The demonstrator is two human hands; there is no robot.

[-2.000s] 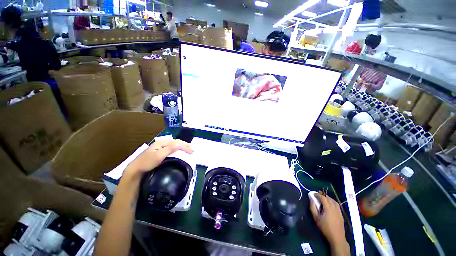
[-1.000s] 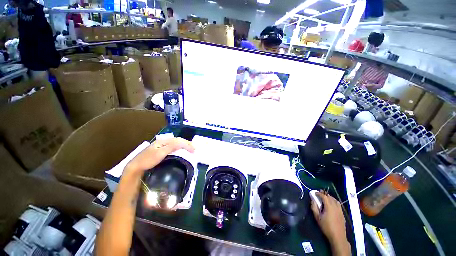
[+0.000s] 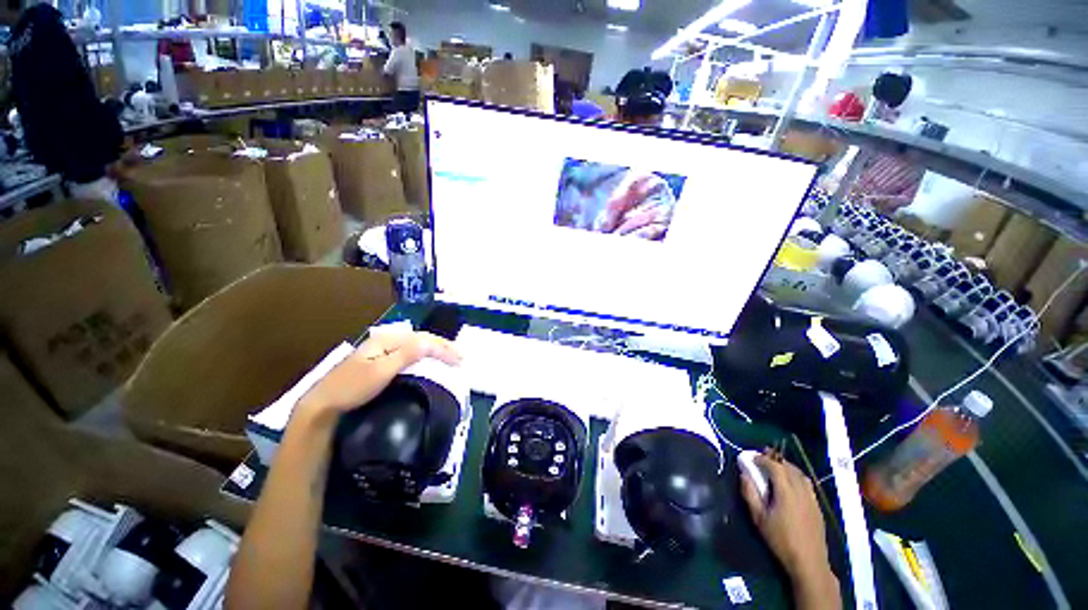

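Observation:
Three PTZ dome cameras stand in a row on the green bench. My left hand (image 3: 379, 372) rests on top of the left camera (image 3: 394, 441), palm down over its white housing. The middle camera (image 3: 535, 455) faces me with its lens and ring of dots, and a pink-purple bit (image 3: 523, 526) sits below it. The right camera (image 3: 674, 486) shows a plain black ball. My right hand (image 3: 782, 512) is closed over the white computer mouse (image 3: 754, 474). The monitor (image 3: 620, 226) shows a small video picture on a white screen.
Open cartons (image 3: 257, 346) stand at the left, one holding cameras (image 3: 125, 560) at the lower left. A black case (image 3: 811, 358), an orange bottle (image 3: 928, 453) and a white strip (image 3: 845, 500) lie at the right. A spray can (image 3: 408, 260) stands left of the monitor. People are in the background.
The left camera's ball has turned, and its bright lights of a second ago are off. The video picture has changed slightly. Both hands stay in place. A background person at the left has shifted.

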